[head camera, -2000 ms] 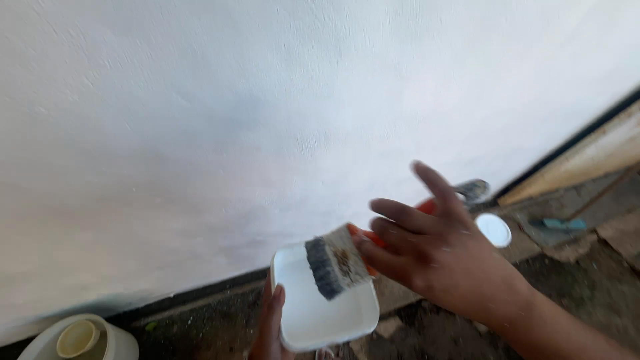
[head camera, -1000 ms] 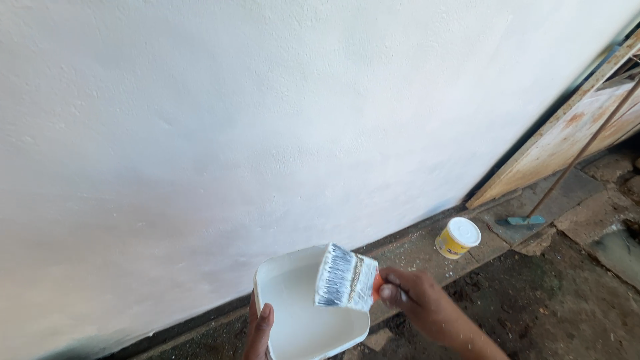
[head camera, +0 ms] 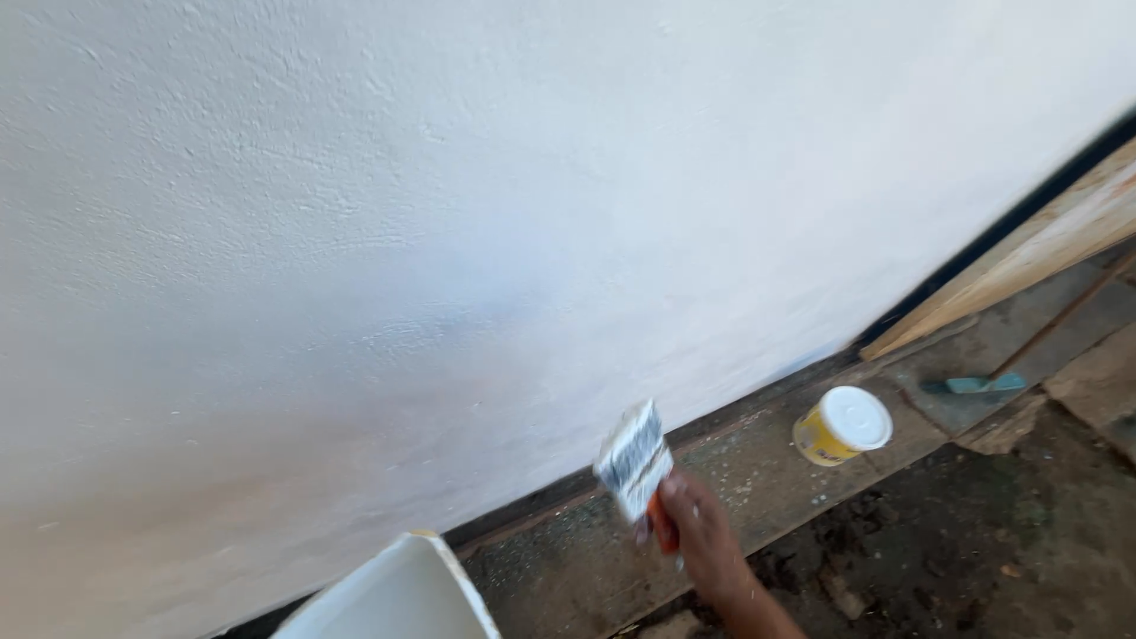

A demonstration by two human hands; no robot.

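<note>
My right hand (head camera: 697, 524) grips the orange handle of a wide paintbrush (head camera: 635, 461) at the lower middle of the view. The bristles are coated with white paint and point up and left, in front of the foot of a white textured wall (head camera: 532, 222). Left of the brush, at the bottom edge, a white plastic container (head camera: 399, 590) shows only in part; its inside is white. My left hand is out of view.
A yellow and white lidded paint bucket (head camera: 843, 426) stands on the concrete ledge (head camera: 745, 470) along the wall. Farther right lie a broom with a teal head (head camera: 985, 383) and a wooden board (head camera: 1012, 257). Dark bare soil (head camera: 896, 532) borders the ledge.
The brush was over the white container in both earlier frames; it is now away from it, to the right. The container has dropped partly out of view, and my left hand is no longer seen.
</note>
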